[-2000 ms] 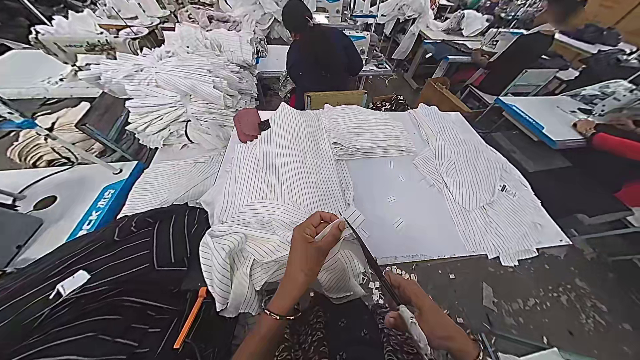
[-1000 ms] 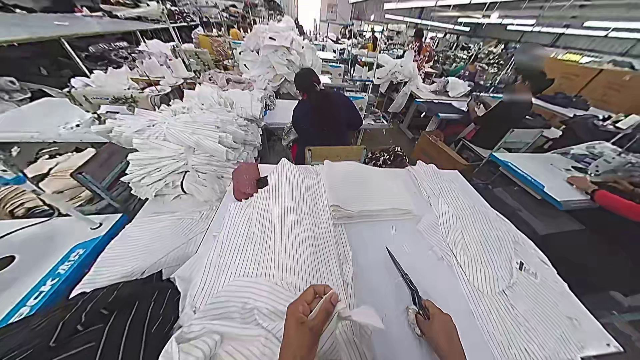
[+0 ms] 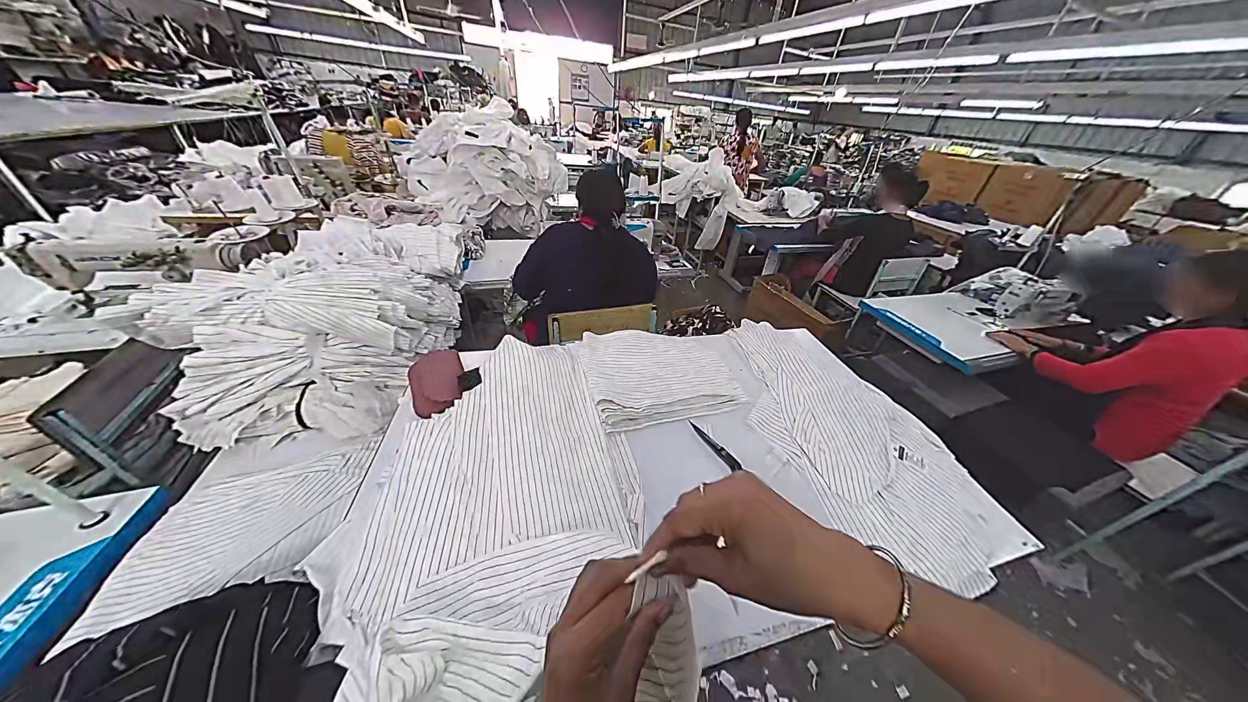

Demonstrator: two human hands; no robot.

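Observation:
My left hand (image 3: 606, 624) grips an edge of striped white fabric (image 3: 668, 634) at the bottom centre. Just above it, my right hand (image 3: 751, 541), with bangles at the wrist, pinches the same piece, and a small pale strip shows between the two. Dark-bladed scissors (image 3: 715, 445) lie on the white table beyond my right hand, their handles hidden behind it. Striped garment pieces (image 3: 517, 439) spread across the table's left part. A folded striped stack (image 3: 663, 378) lies at the back, and more striped pieces (image 3: 858, 458) lie on the right.
A red-brown cloth item (image 3: 435, 383) sits at the table's back left corner. Big bundles of striped cloth (image 3: 322, 331) are piled at the left. Dark striped fabric (image 3: 185, 648) lies at the lower left. A seated person (image 3: 590, 263) is ahead; another, in red (image 3: 1160, 361), sits at the right.
The scissors, in my right hand in both earlier frames, now lie on the table. My right hand has moved over to my left hand and taken hold of the fabric. The view has tilted up.

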